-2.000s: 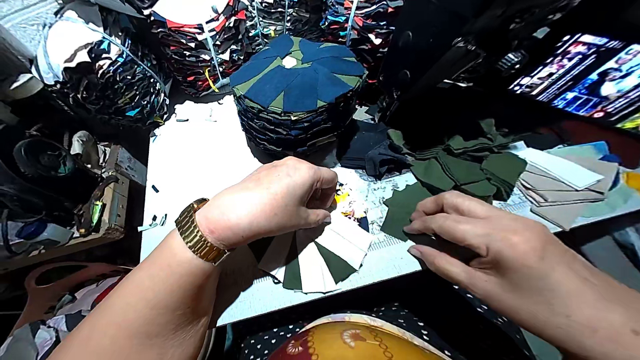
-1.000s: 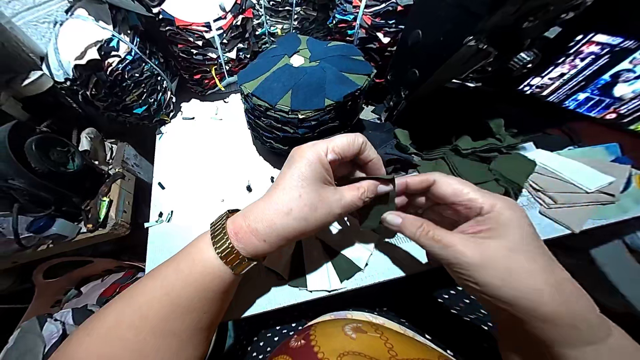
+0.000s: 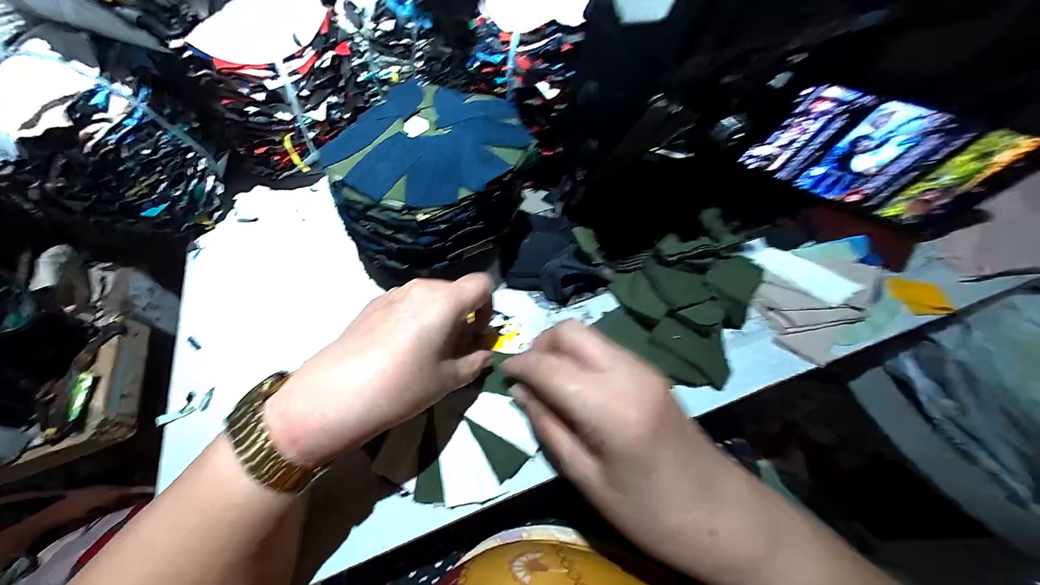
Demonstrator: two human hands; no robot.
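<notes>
A fan of white and dark green fabric pieces (image 3: 465,463) lies near the front edge of the white table, partly under my hands. My left hand (image 3: 398,349), with a gold watch (image 3: 270,432) at the wrist, is over its upper left part, thumb and fingers bent toward each other; whether they pinch cloth is hidden. A small dark green fabric piece (image 3: 497,374) shows between the two hands, at the fingertips of my right hand (image 3: 577,390). To the right lies a heap of dark green fabric pieces (image 3: 678,313). Behind stands a tied stack of round patchwork pieces, blue and green on top (image 3: 455,154).
Beige and pale fabric pieces (image 3: 816,313) lie at the table's right, near a lit screen (image 3: 877,154). Dark blue cloth (image 3: 552,256) lies beside the round stack. More tied stacks (image 3: 268,97) stand behind. A wooden crate (image 3: 122,390) is at the left.
A second ago my fingertips met around a dark piece above the fan. Now the hands are slightly apart, lower over the fan. The view has shifted and come closer.
</notes>
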